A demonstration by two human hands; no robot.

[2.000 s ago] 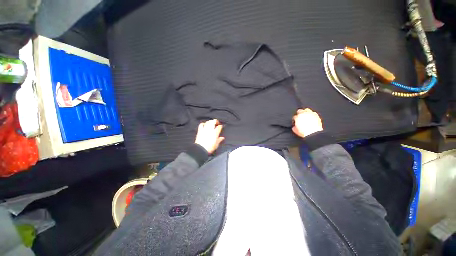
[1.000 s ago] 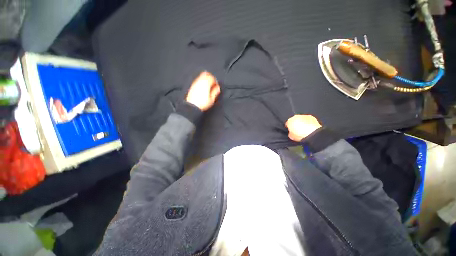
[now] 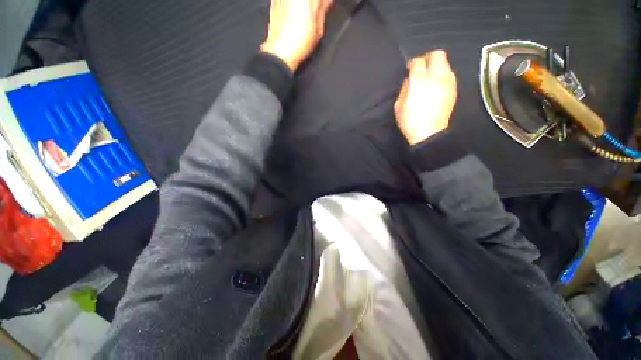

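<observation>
The black garment [image 3: 344, 105] lies on the dark ribbed padded table cover [image 3: 162, 56], between and under my hands, its edges hard to tell from the cover. My left hand [image 3: 296, 28] is at the garment's far left part, cut off by the top edge of the picture. My right hand [image 3: 427, 97] rests at the garment's right edge, fingers pointing away from me. Both hands are overexposed, so whether the fingers pinch the cloth is not clear. The steam iron [image 3: 523, 91] rests on the cover right of my right hand, its wooden handle [image 3: 562, 96] untouched.
A blue-fronted box [image 3: 77, 140] stands left of the table, with a red plastic bag [image 3: 27, 228] beside it. The hose and cable [image 3: 618, 149] run from the iron to the right edge. Black cloth in a blue-edged container [image 3: 585, 235] is low at right.
Both hands have moved away from my body, up the table; the left has gone farthest. The view has shifted, and the garment's folds look smoother. The iron stays on the cover.
</observation>
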